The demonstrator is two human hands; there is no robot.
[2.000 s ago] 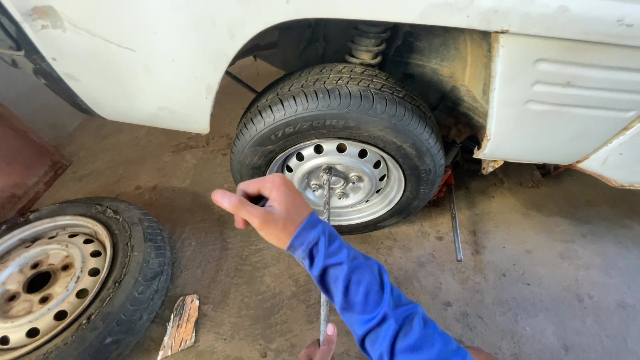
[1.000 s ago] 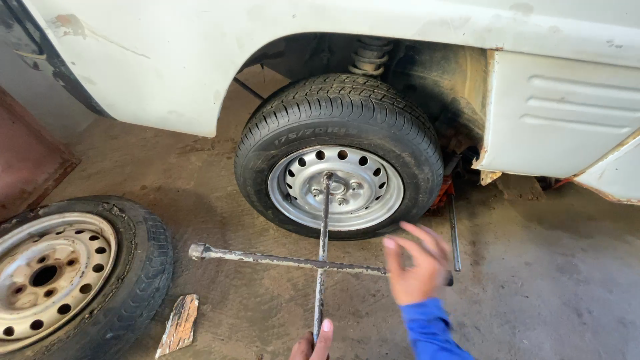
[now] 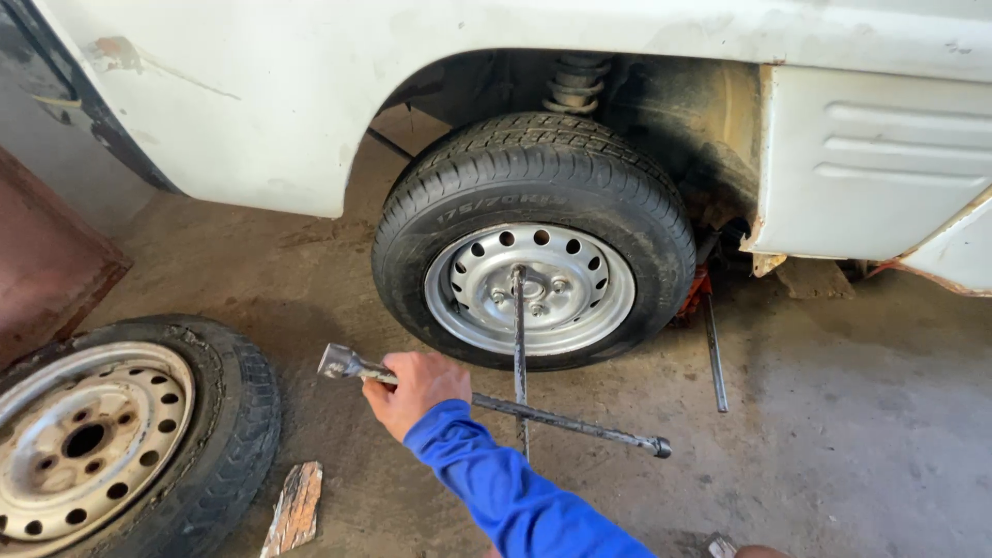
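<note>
My right hand [image 3: 426,387], in a blue sleeve, grips one cross bar of a four-way lug wrench [image 3: 573,422] near its left socket. The wrench's long bar runs up to an upper lug position on the silver steel wheel [image 3: 496,325], which carries a black tire [image 3: 651,209] and sits under the wheel arch. Other lug nuts [image 3: 559,286] are visible around the hub. Of my left hand [image 3: 492,552], only what seems a sliver of skin shows at the bottom edge; its grip, and the wrench's near end, are hidden behind the right sleeve.
A worn tire on a rusty cream rim [image 3: 143,372] lies at left. Near it is a flaking board piece [image 3: 296,508]. Behind the mounted wheel's right side stands a red jack [image 3: 697,291] with a metal rod [image 3: 714,356]. The white body panel [image 3: 876,163] overhangs the floor.
My right hand has moved left, from near the wrench's right end to a grip by its left socket. The cross bar now slants more steeply. My left hand has become almost wholly hidden.
</note>
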